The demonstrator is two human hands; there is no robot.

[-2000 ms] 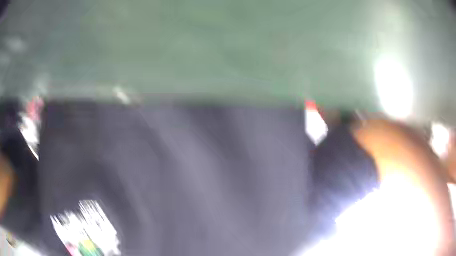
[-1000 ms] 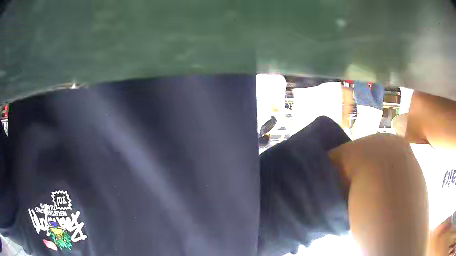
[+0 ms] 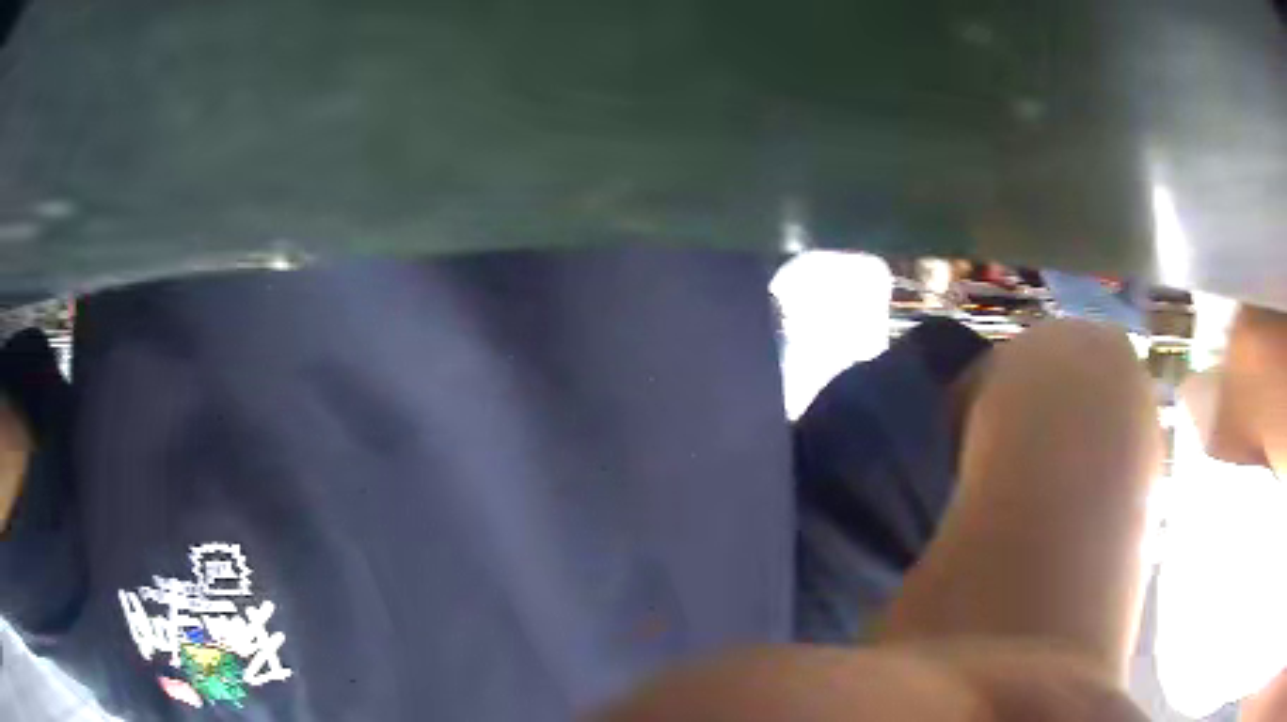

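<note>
The camera looks steeply down my front. My dark navy shirt (image 3: 466, 423) fills the middle, with a white and coloured print at the lower left. My right arm (image 3: 1059, 480) is bent, its elbow towards the bench. Blurred skin (image 3: 875, 688) lies very near the lens at the bottom edge; it may be part of my right hand, but no fingertips or held thing can be made out. A bit of my left arm shows at the left edge; my left hand is out of the picture. No workpiece can be made out.
A blurred green bench surface (image 3: 565, 127) spans the top. A white shape (image 3: 833, 317) and cluttered shelf-like items are beyond its edge on the right. Another person's bare arm (image 3: 1249, 388) and white clothing (image 3: 1221, 592) are at the far right.
The view has shifted and my shirt sits slightly further right than a second ago. Blurred skin has come in at the bottom edge. The picture is sharper than two seconds ago.
</note>
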